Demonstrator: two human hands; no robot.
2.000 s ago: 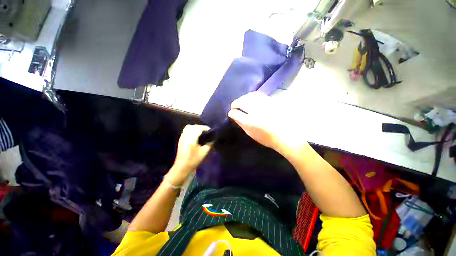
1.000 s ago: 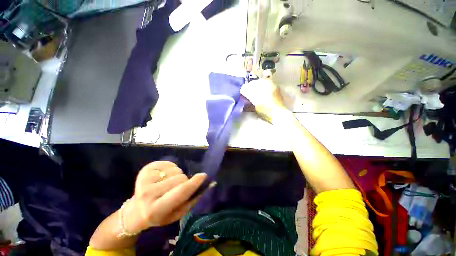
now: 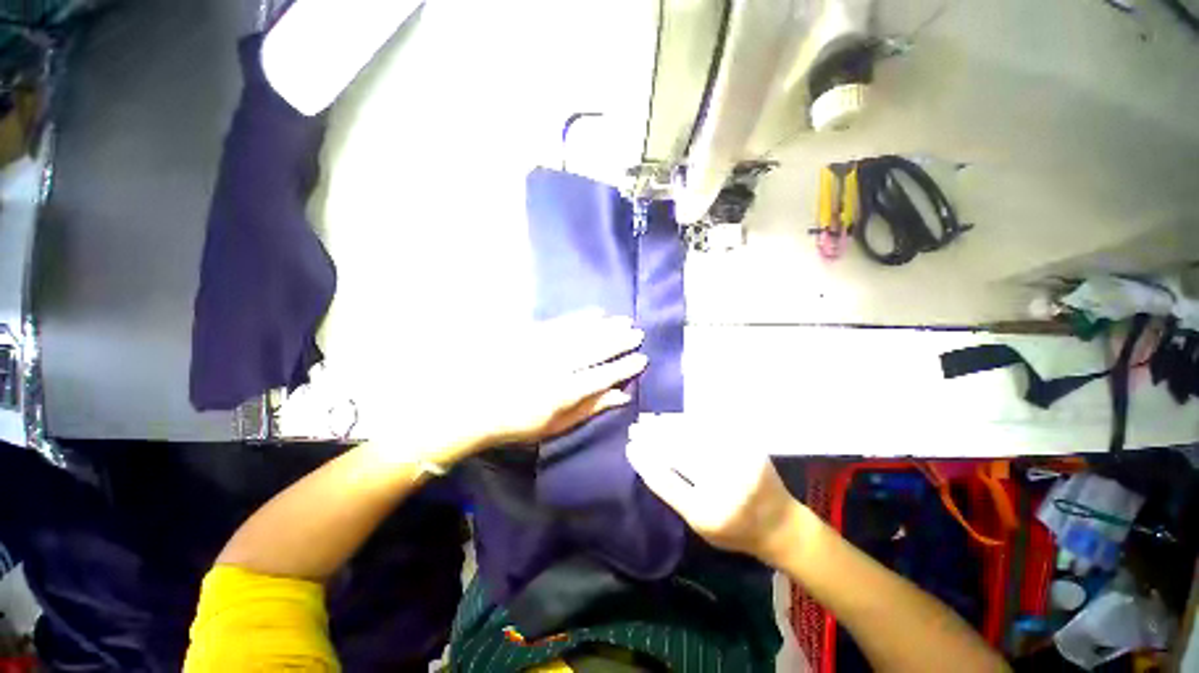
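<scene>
A purple fabric panel (image 3: 579,250) lies on the white machine table, its far end at the presser foot and needle (image 3: 640,197) and its near end hanging over the table edge to my lap. A narrower band (image 3: 661,283) runs along its right side. My left hand (image 3: 572,381) lies flat on the panel, fingers pointing right toward the band. My right hand (image 3: 704,480) is at the panel's right edge by the table's front edge, its fingertips on the cloth; glare hides its grip.
The off-white sewing machine (image 3: 776,66) stands at top centre-right. Black scissors (image 3: 907,210) and a yellow tool (image 3: 830,204) lie right of it. A stack of purple panels (image 3: 257,250) lies left. Black strips (image 3: 1039,375) lie at right. A white bar (image 3: 329,53) shows upper left.
My left hand has moved up from my lap onto the panel. My right hand has moved back from the needle toward the table edge. The panel now lies straighter and flatter.
</scene>
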